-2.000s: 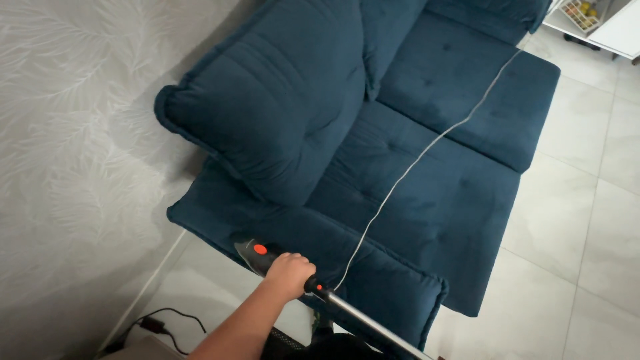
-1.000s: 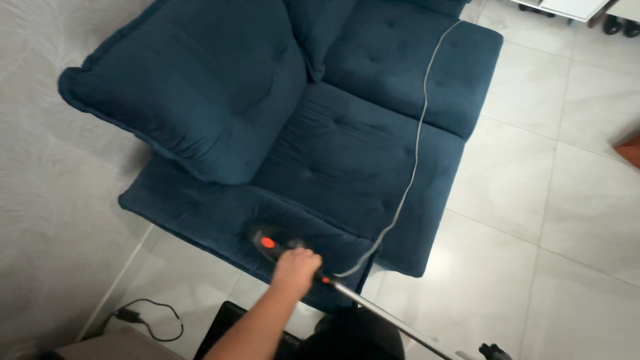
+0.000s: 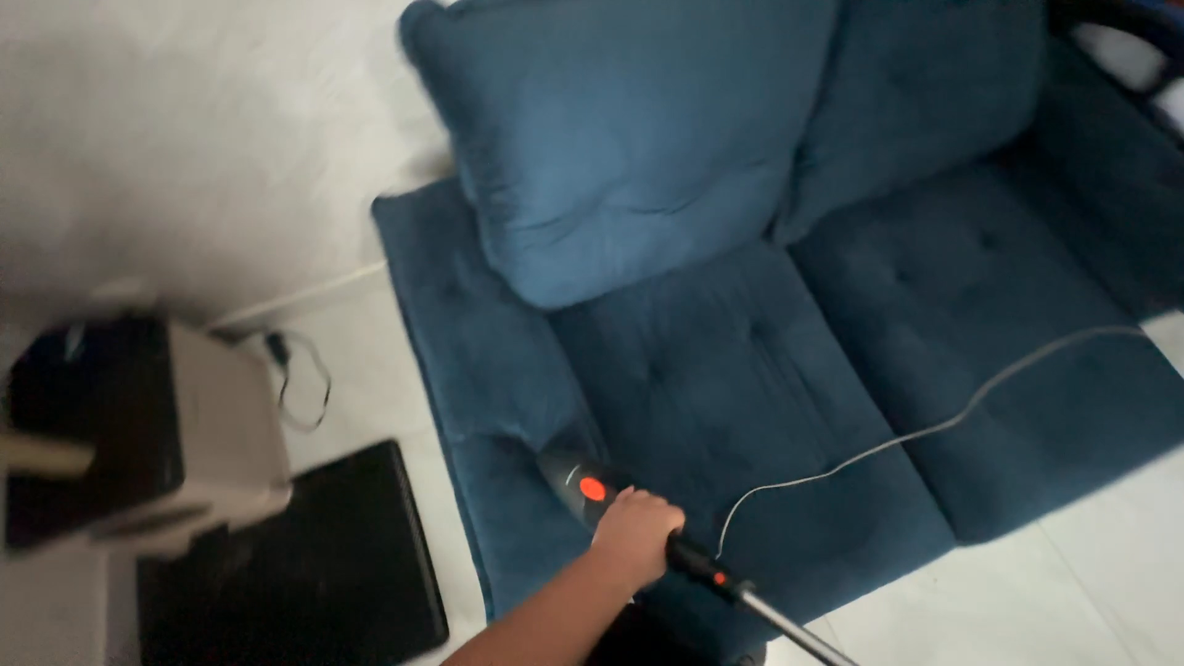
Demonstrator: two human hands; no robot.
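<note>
My left hand (image 3: pixel 638 536) is closed around the black handle of a stick vacuum cleaner (image 3: pixel 585 487) with an orange button, its dark body over the near armrest of a blue fabric sofa (image 3: pixel 721 370). A metal tube (image 3: pixel 786 624) runs from the handle down to the lower right, out of the frame. A thin pale cord (image 3: pixel 934 427) lies across the seat cushions and ends near the handle. My right hand is not in view.
A blurred beige and black boxlike object (image 3: pixel 222 407) stands at the left. Beside it, a black flat panel (image 3: pixel 305 564) lies low near the floor. A black cable with a plug (image 3: pixel 277 350) rests by the wall. A back cushion (image 3: pixel 647 139) leans on the sofa.
The view has swung left, bringing the boxlike object into sight. My left hand still grips the vacuum cleaner, which stays over the armrest.
</note>
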